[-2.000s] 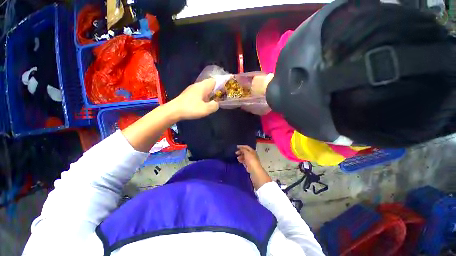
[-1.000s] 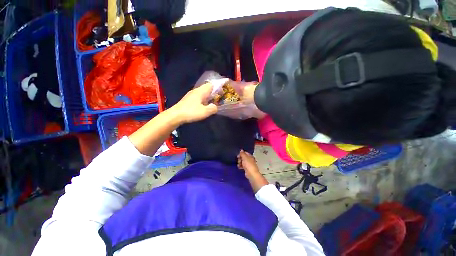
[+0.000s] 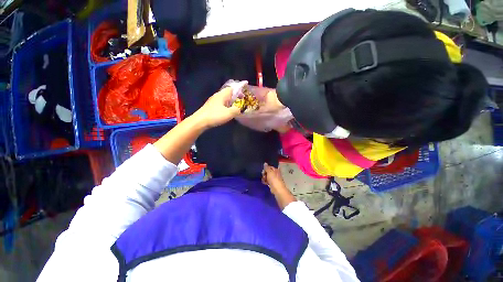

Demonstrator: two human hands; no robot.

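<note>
My left hand [image 3: 218,108] grips the near edge of a thin see-through plastic bag [image 3: 263,119], its mouth open. Golden-yellow and brown snack pieces [image 3: 249,101] show in the bag, beside my fingertips. Another person's hand [image 3: 271,102] is at the bag's right side, partly hidden by the plastic and that person's head. My right hand [image 3: 270,175] hangs low in front of the dark cloth, its fingers curled; whether it holds anything is not visible.
The other person's head [image 3: 386,77] leans in close at the right. Blue crates [image 3: 70,82] stand at the left, one with a red plastic bag [image 3: 138,91]. A pale table [image 3: 298,12] is at the top. Blue and red crates [image 3: 394,250] lie lower right.
The other person's head has shifted left and slightly up, showing more of the yellow and pink top and the blue basket. The bag's right side hangs lower. My hands have barely moved.
</note>
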